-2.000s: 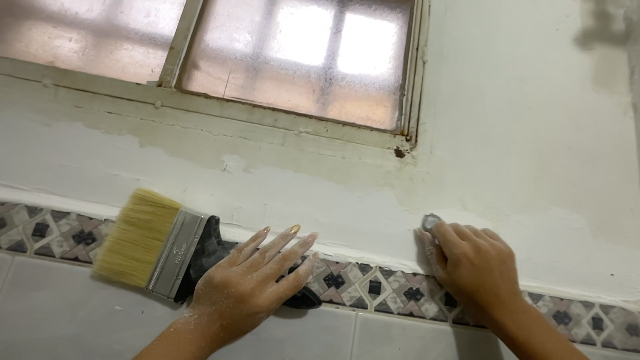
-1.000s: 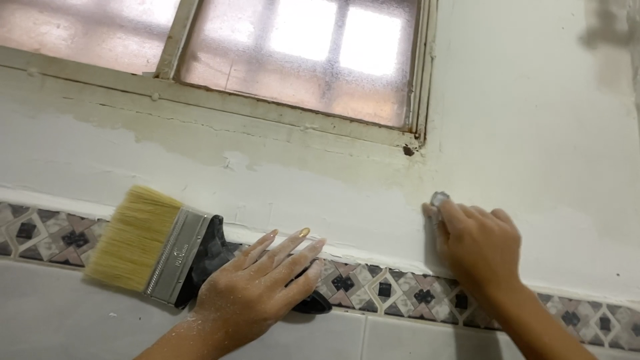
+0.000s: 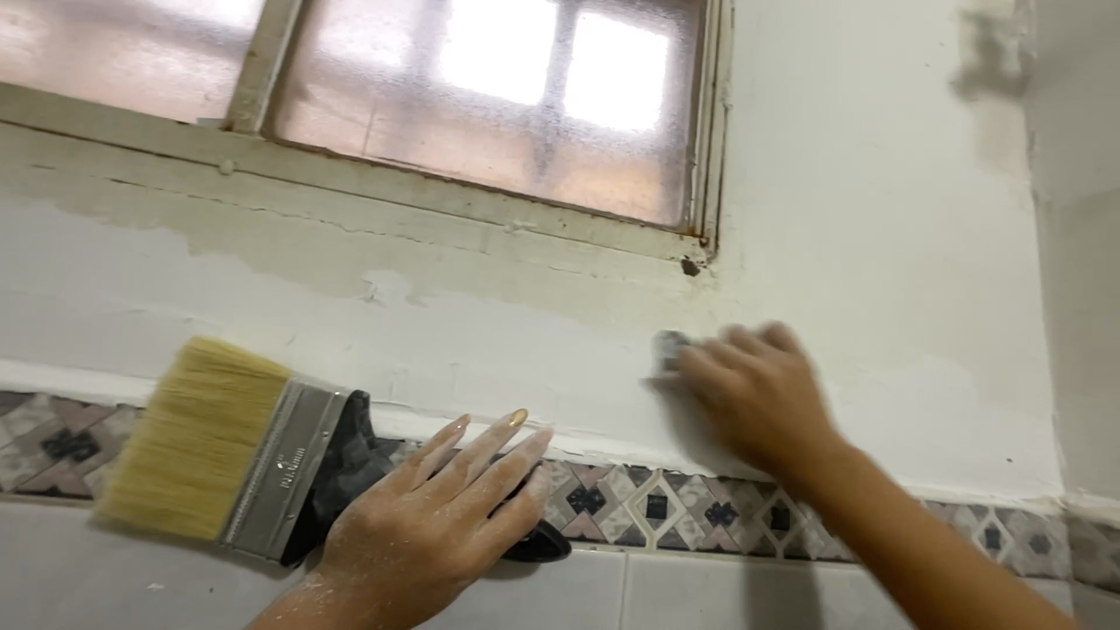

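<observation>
My left hand (image 3: pixel 437 507), dusted with white powder, is wrapped over the black handle of a wide flat paintbrush (image 3: pixel 210 446). The brush has pale yellow bristles and a metal ferrule, and lies against the wall over the tile border, bristles to the left. My right hand (image 3: pixel 757 394) pinches a small greyish piece (image 3: pixel 672 352), blurred and of unclear kind, against the white wall (image 3: pixel 542 359) below the window's lower right corner. Patches of fresh white and older cream coating show on the wall.
A window (image 3: pixel 490 96) with frosted panes and a rust-stained frame (image 3: pixel 385 188) fills the upper left. A small dark hole (image 3: pixel 690 266) sits at its corner. A patterned tile border (image 3: pixel 691 514) runs above grey-white tiles (image 3: pixel 682 591). At the right the wall meets a corner.
My right hand has moved up the wall with the small piece, towards the window corner. My left hand stays on the brush handle.
</observation>
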